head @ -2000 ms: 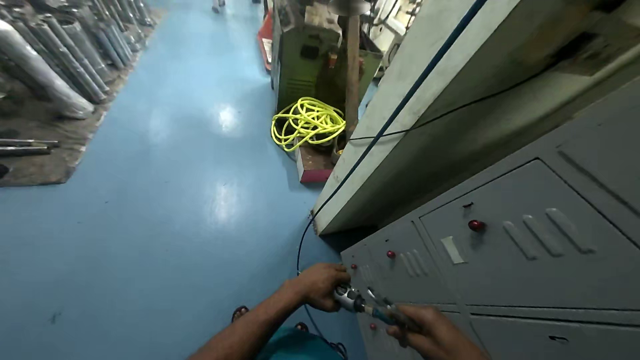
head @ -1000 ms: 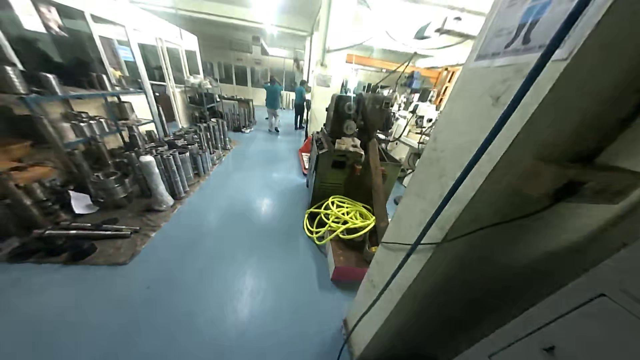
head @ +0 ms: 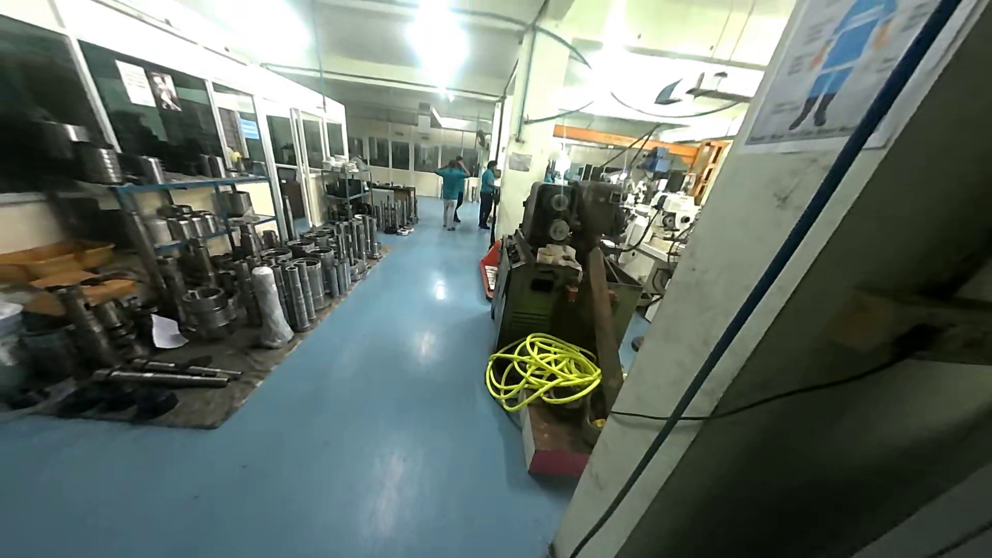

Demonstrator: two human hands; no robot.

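Observation:
Neither my left hand nor my right hand shows in the head view now, so what they hold is hidden. A coiled yellow-green hose (head: 544,370) lies on the low base of a dark green machine (head: 535,298), right of the middle. A dark blue hose (head: 763,283) runs slantwise down the pale pillar (head: 701,287) at the right. A thin black cable (head: 798,390) crosses the pillar.
Metal cylinders (head: 298,291) stand on a floor mat at the left, beside a shelf rack (head: 194,184). Several people (head: 451,190) stand far down the blue floor aisle (head: 380,411). A red pallet jack or similar thing (head: 489,270) is beside the machine.
The view has swung up and away from the grey lockers. Two seconds ago both hands were at a metal fitting or tool in front of the lockers; both are now out of view.

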